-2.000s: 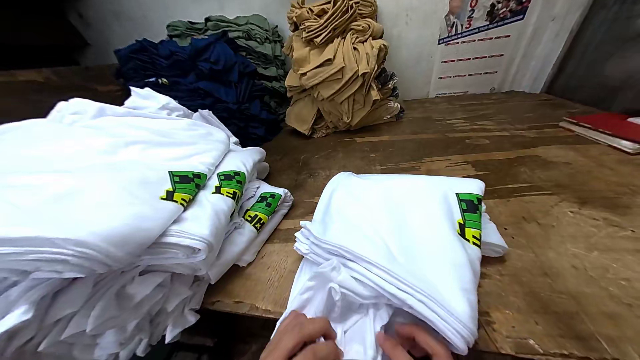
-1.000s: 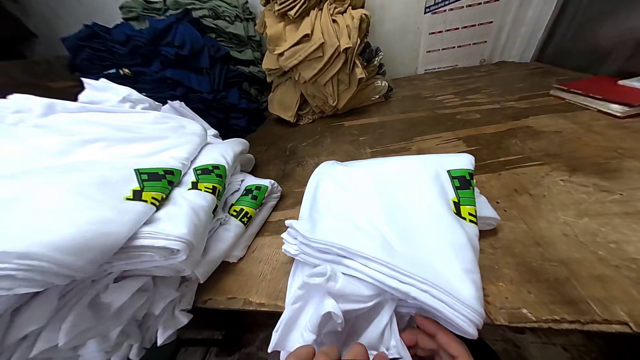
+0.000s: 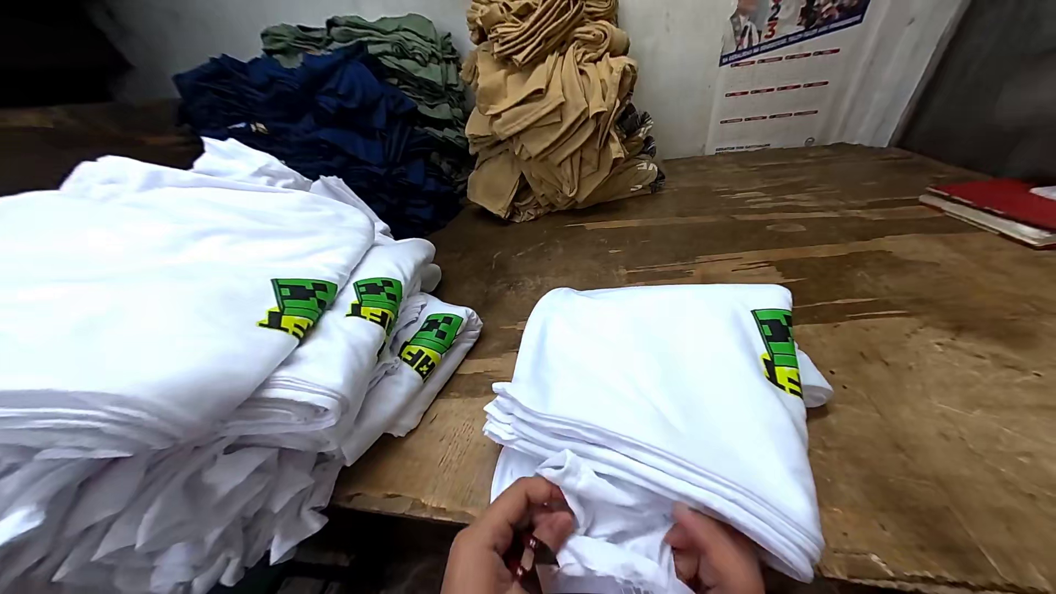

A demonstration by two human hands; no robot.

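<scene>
A folded stack of white fabric pieces (image 3: 660, 355) with a green, black and yellow print lies at the table's front edge. Below its near side, my left hand (image 3: 511, 536) pinches the loose white cloth (image 3: 619, 516); a small dark red tool, its kind unclear, sits in the same hand. My right hand (image 3: 714, 549) grips the right side of this loose cloth, partly under the stack's front corner. To the left rises a larger pile of white printed garments (image 3: 165, 289), its lower layers hanging loosely.
Navy garments (image 3: 305, 115), green garments (image 3: 396, 58) and a tall tan garment pile (image 3: 553, 107) stand at the back of the worn wooden table (image 3: 924, 355). A red-covered book (image 3: 998, 202) lies at the far right. A printed calendar (image 3: 775, 91) hangs on the wall.
My left hand has come up into fuller view, holding the loose cloth, with a small dark red tool now visible in it. The folded stack stays in place on the table.
</scene>
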